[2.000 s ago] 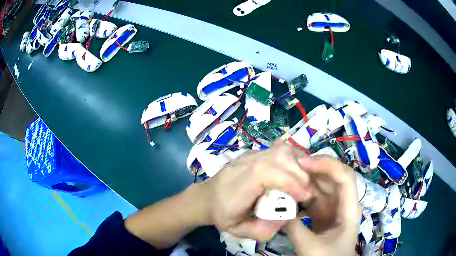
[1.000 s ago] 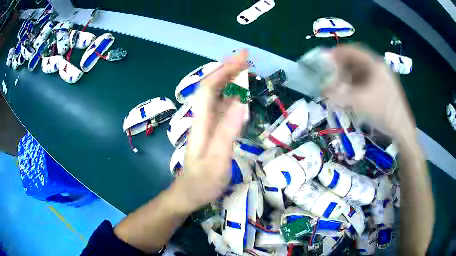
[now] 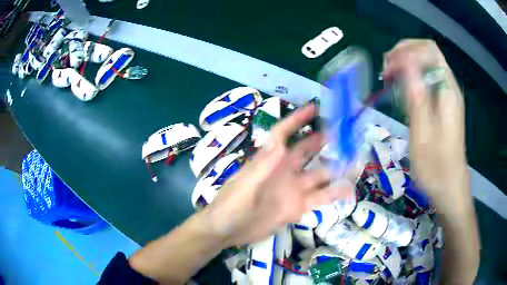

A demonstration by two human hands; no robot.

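A blurred unit, a pale shell with a blue battery (image 3: 343,108), is in mid-air between my hands. A dark reddish lead runs from it to my right hand (image 3: 425,78), whose fingers are closed on a small pale-green piece that looks like the circuit board. My left hand (image 3: 272,186) is blurred, its fingers apart, just left of and below the unit; I see nothing held in it. A large heap of white shells (image 3: 378,222) with blue batteries, red leads and green boards lies under and beyond my hands, partly hidden by them.
A smaller heap of units (image 3: 75,47) lies at the far left of the green worktop (image 3: 105,133). One unit (image 3: 169,139) lies left of the large heap. Beyond the grey rail (image 3: 222,55), a white cover plate (image 3: 322,42) lies on the belt. A blue stool or bin (image 3: 50,195) stands at left.
My hands have parted from around a white shell. My right hand has gone up and right, and a blue-and-white unit now shows beside it. The cover plate has shifted right and down in view.
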